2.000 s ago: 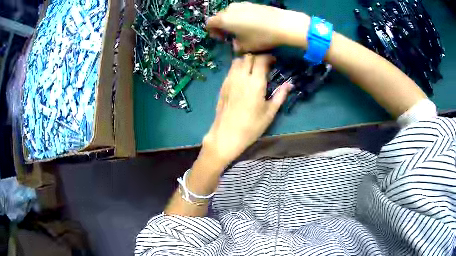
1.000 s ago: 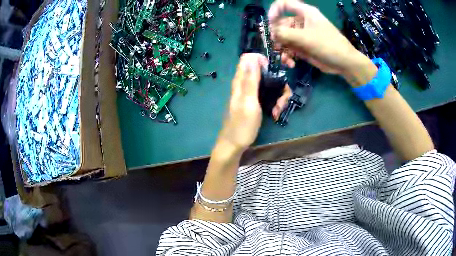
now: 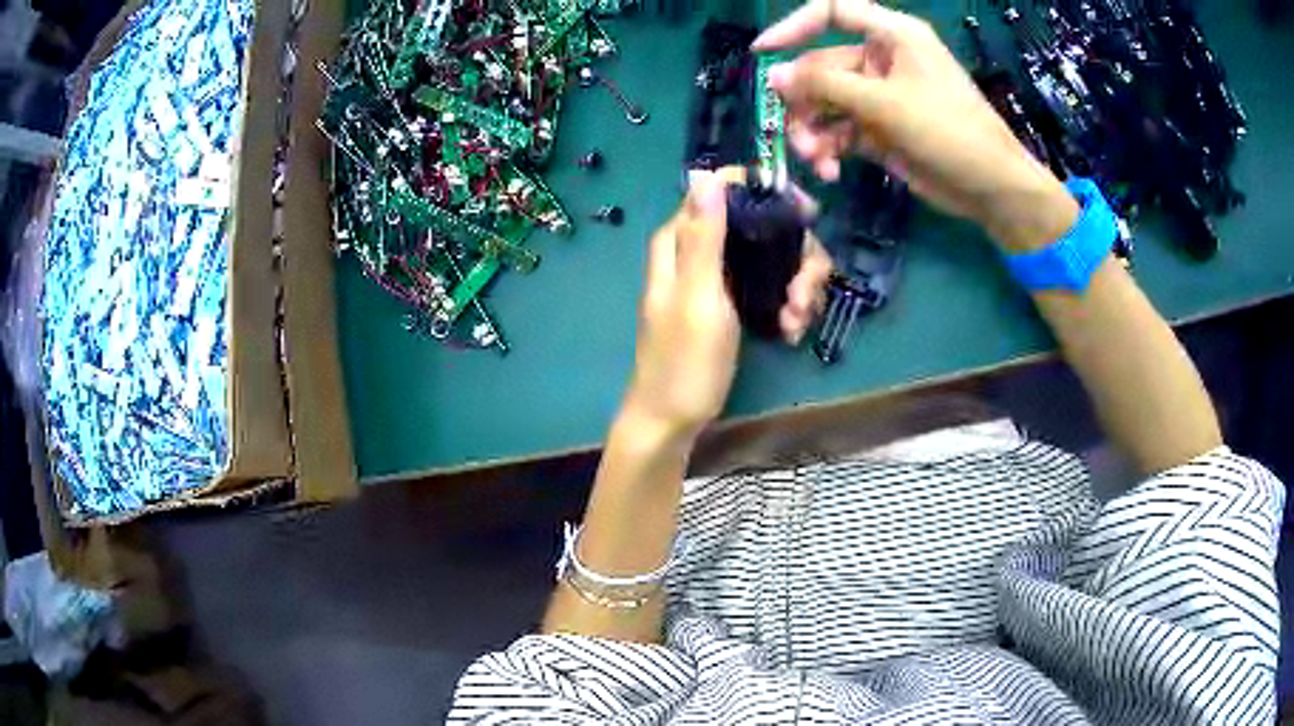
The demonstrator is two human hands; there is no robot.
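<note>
My left hand (image 3: pixel 695 305) is closed around a black plastic housing (image 3: pixel 764 263), upright in the view, above the green mat. A narrow green circuit board (image 3: pixel 771 121) shows at the housing's upper end. My right hand (image 3: pixel 901 121) is at this board, its thumb and fingers bent against the board's right side. Another black housing (image 3: pixel 721 92) lies behind, above my left hand. A black housing with two thin prongs (image 3: pixel 840 315) lies to the right of my left hand. The lower end of the held housing is blurred.
Green boards with red wires (image 3: pixel 454 142) lie heaped left of my hands. Small dark round parts (image 3: pixel 609 214) lie beside them. A heap of shiny black housings (image 3: pixel 1135 114) is at the right. An open cardboard box (image 3: pixel 270 355) with blue-and-white pieces (image 3: pixel 142 284) stands at the left edge.
Two seconds ago my hands were crossed over the mat; they have since separated, and my left hand has taken hold of a housing. In the last second the green board has become clearly visible.
</note>
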